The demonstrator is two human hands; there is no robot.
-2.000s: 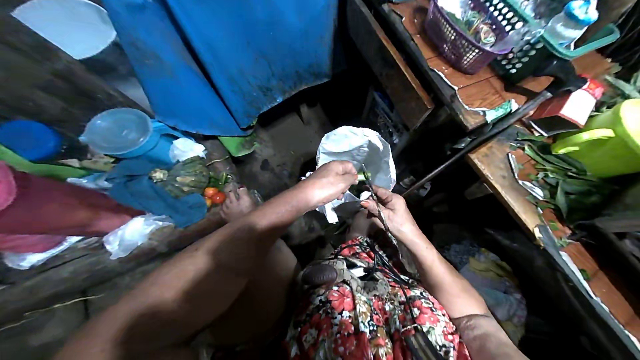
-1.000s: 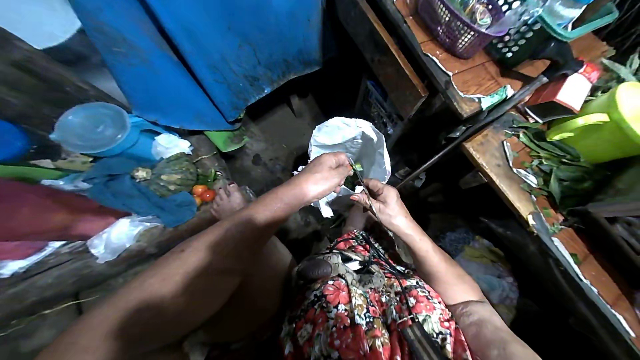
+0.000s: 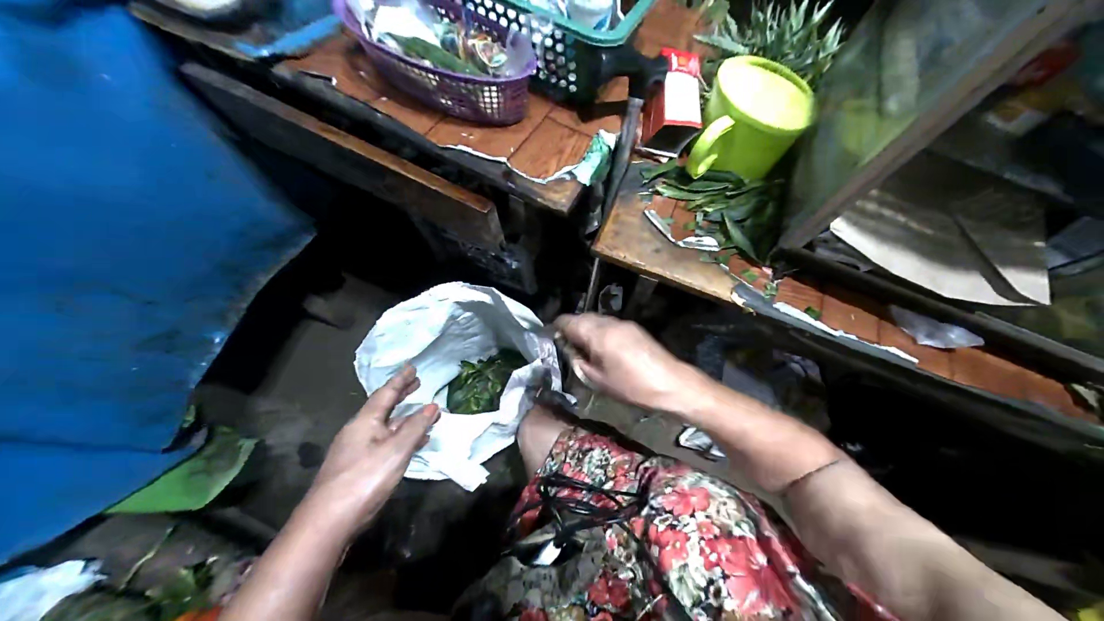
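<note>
A white plastic bag [image 3: 401, 345] stands open on the floor, with green leaves [image 3: 479, 385] inside it. My left hand [image 3: 375, 444] is at the bag's near left rim, fingers apart and nothing held. My right hand [image 3: 612, 358] is at the right rim, its fingers curled. Something dark and thin shows below those fingers, but blur hides what it is and whether they grip it. A foot [image 3: 542, 431] rests close against the bag's right side. Floral cloth [image 3: 690, 526] covers my lap, with dark cords lying on it.
Beyond the bag are wooden tabletops [image 3: 664, 259] holding a purple basket [image 3: 483, 99], a green basket [image 3: 573, 30], a red and white box [image 3: 675, 103], a lime green pitcher [image 3: 759, 116] and loose leaves [image 3: 733, 207]. A blue tarp [image 3: 129, 241] hangs at left.
My hands were close together over the bag with a thin dark tool and a bit of green between them; now they are apart on either side. The view has swung right.
</note>
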